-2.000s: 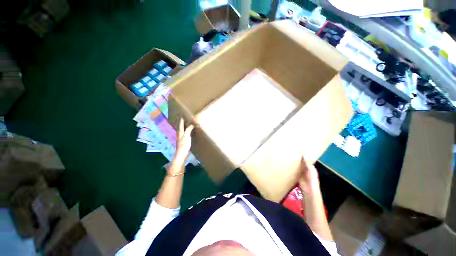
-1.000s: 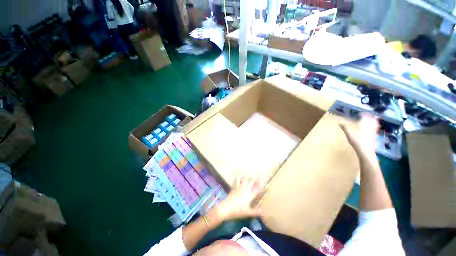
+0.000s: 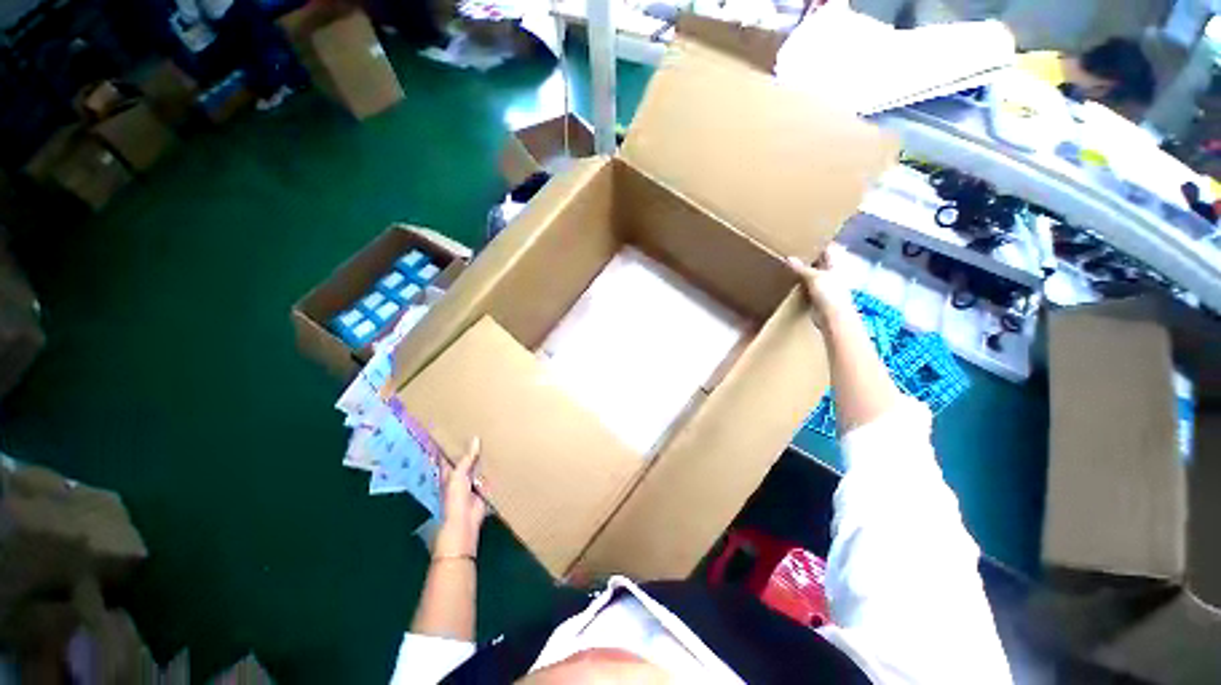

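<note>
A large open brown carton (image 3: 730,442) is tilted in front of me, with a pale flat layer (image 3: 643,351) on its bottom. One flap (image 3: 763,141) stands up at the far side; another flap (image 3: 529,448) is folded over the near left part. My left hand (image 3: 462,493) is on the outer edge of the near left flap, thumb on top and fingers mostly hidden. My right hand (image 3: 820,284) grips the right far corner of the carton, near the foot of the raised flap.
Blue keycap frames (image 3: 900,359) lie on the green bench (image 3: 998,442) at right. Black parts sit in white trays (image 3: 957,295) behind. Another carton (image 3: 1114,442) is at far right. A small carton (image 3: 328,351) of blue-and-white packs and printed sheets (image 3: 388,448) are at left. A red stool (image 3: 790,582) is below.
The far flap now stands up and the near left flap lies inward over the carton. My left hand has moved left to that flap's edge, my right hand to the far corner.
</note>
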